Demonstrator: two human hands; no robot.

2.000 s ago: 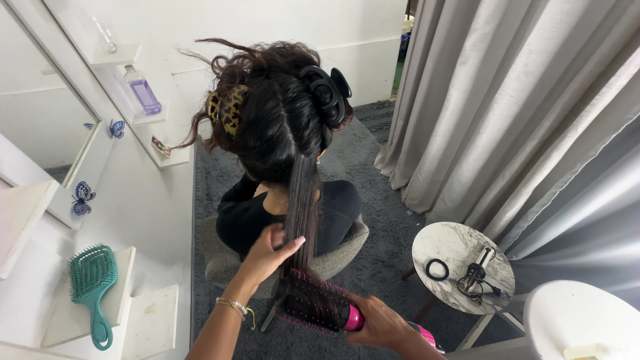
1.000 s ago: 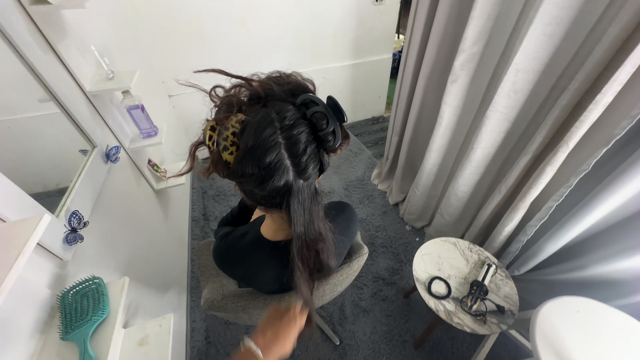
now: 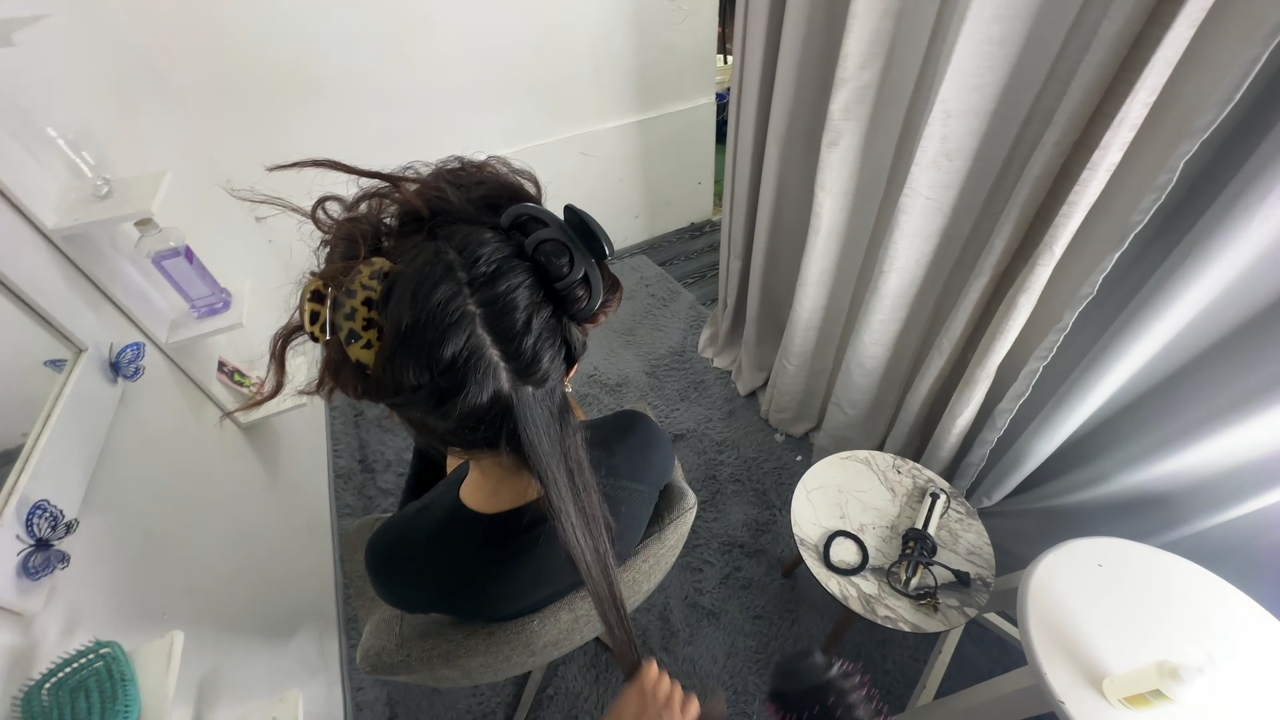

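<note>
A long, straight section of dark hair [image 3: 575, 490] runs down from the back of a seated person's head, pulled slantwise to the lower right. My left hand [image 3: 652, 692] grips its lower end at the bottom edge. Right of that hand, a round hair brush [image 3: 825, 688] with pink-tipped bristles is partly in view and blurred; its handle and my right hand are out of frame. A black claw clip [image 3: 565, 255] holds hair on the right of the head, and a tortoiseshell claw clip [image 3: 350, 312] holds hair on the left.
A small marble-top table [image 3: 870, 490] bears a black hair tie [image 3: 845, 552] and a corded styling iron [image 3: 918, 545]. A white round table [image 3: 1110, 590] is at lower right, a teal vented brush [image 3: 82, 685] at lower left. Wall shelves stand left, grey curtains [image 3: 850, 200] right.
Two seconds ago the round brush was on the strand in my right hand; now it is away to the right. My left hand has moved to the strand's lower end, and the strand is drawn out taut.
</note>
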